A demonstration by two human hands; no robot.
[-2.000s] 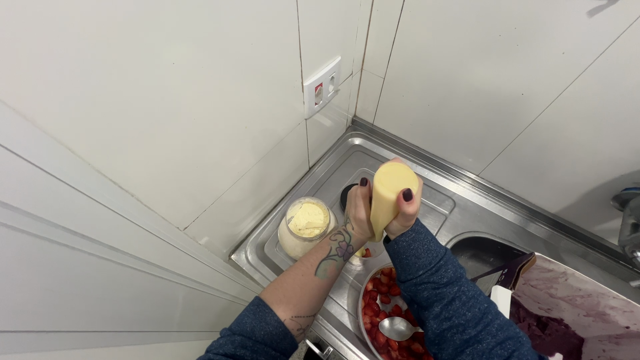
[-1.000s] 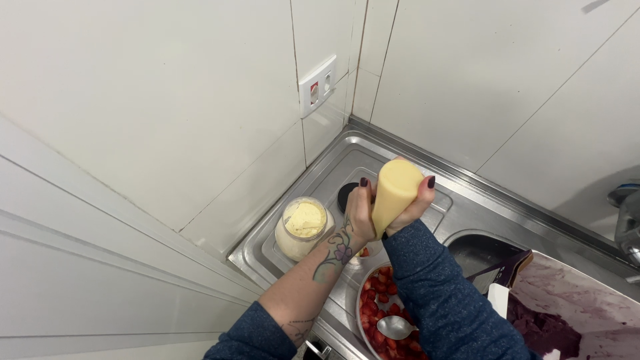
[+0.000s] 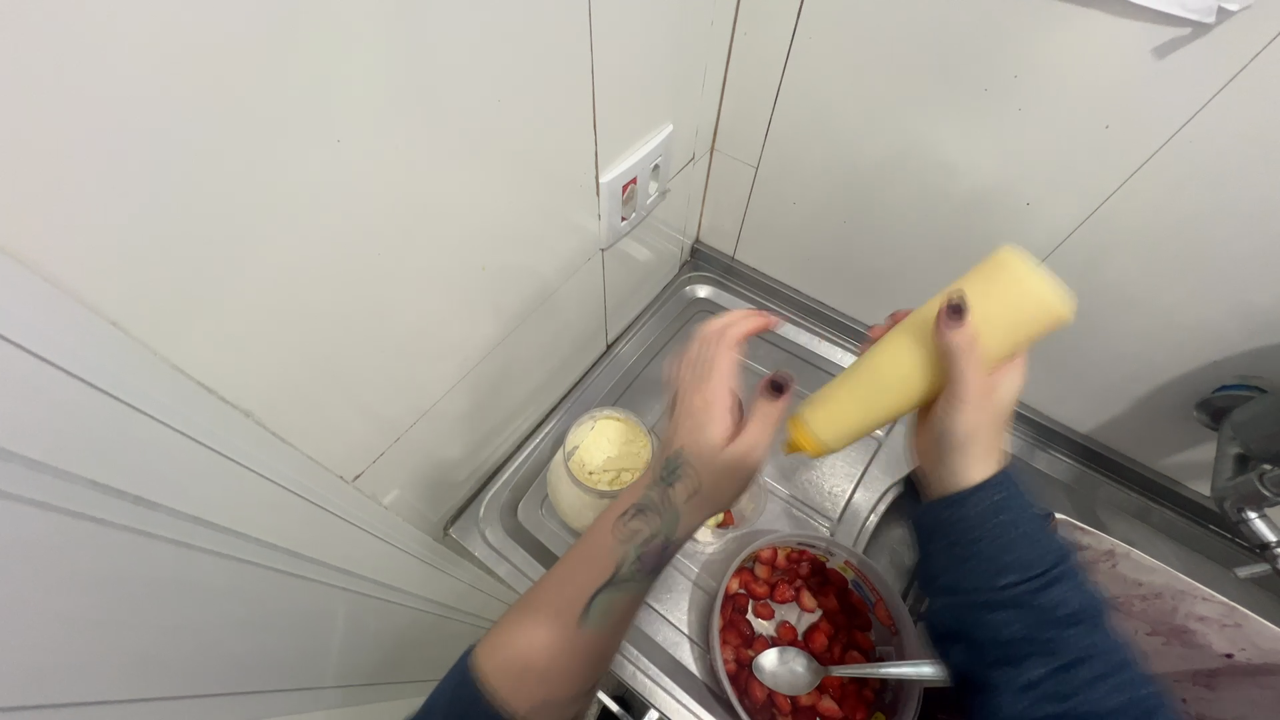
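My right hand grips a plastic squeeze bottle of pale yellow contents, tilted with its yellow nozzle down to the left. My left hand, blurred, is off the bottle, fingers apart and holding nothing. Partly hidden behind the left wrist stands a small clear cup with red fruit pieces and something pale in it. A clear jar of pale yellow powder is left of the forearm. Below the hands, a round tub holds cut strawberries with a metal spoon lying across them.
These things stand on a stainless steel drainboard in a wall corner. A wall socket is above it. At the right are a metal tap and a purple-stained white container, near the sink basin beside my right sleeve.
My left hand has let go of the bottle, which both hands held before. My right hand has moved right with the bottle, tipping it from near upright to a slant.
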